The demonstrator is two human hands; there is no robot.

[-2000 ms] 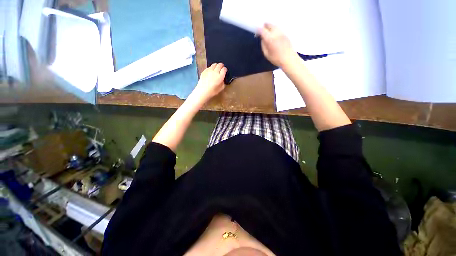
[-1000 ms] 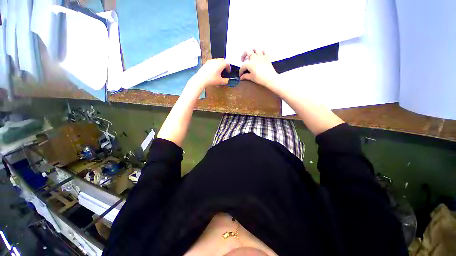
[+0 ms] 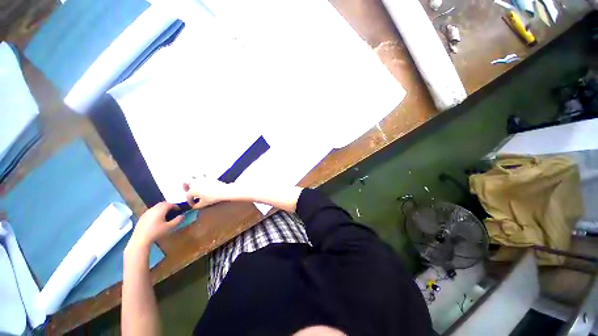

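A large white paper sheet [image 3: 262, 79] lies over a dark fabric piece [image 3: 124, 151], which shows along the sheet's left side and as a strip near its front. My left hand [image 3: 154, 222] is at the dark piece's near corner, its thumb and fingers pinching the dark edge. My right hand [image 3: 208, 191] lies just right of it, over the sheet's near corner, fingers bent at the same dark edge; its exact hold is partly hidden. A small teal bit [image 3: 190, 218] shows below the hands.
Teal fabric pieces [image 3: 59, 203] and rolled white paper [image 3: 85, 256] lie left. A long off-white roll [image 3: 426, 52] and yellow tool [image 3: 521, 27] lie at the upper right. A fan [image 3: 446, 233] and tan cloth [image 3: 524, 197] are beyond the table's edge [image 3: 367, 154].
The view has turned and shifted right, bringing the roll, yellow tool and fan into sight. My right hand has let go of the raised sheet, which now lies down, and joined my left at the corner.
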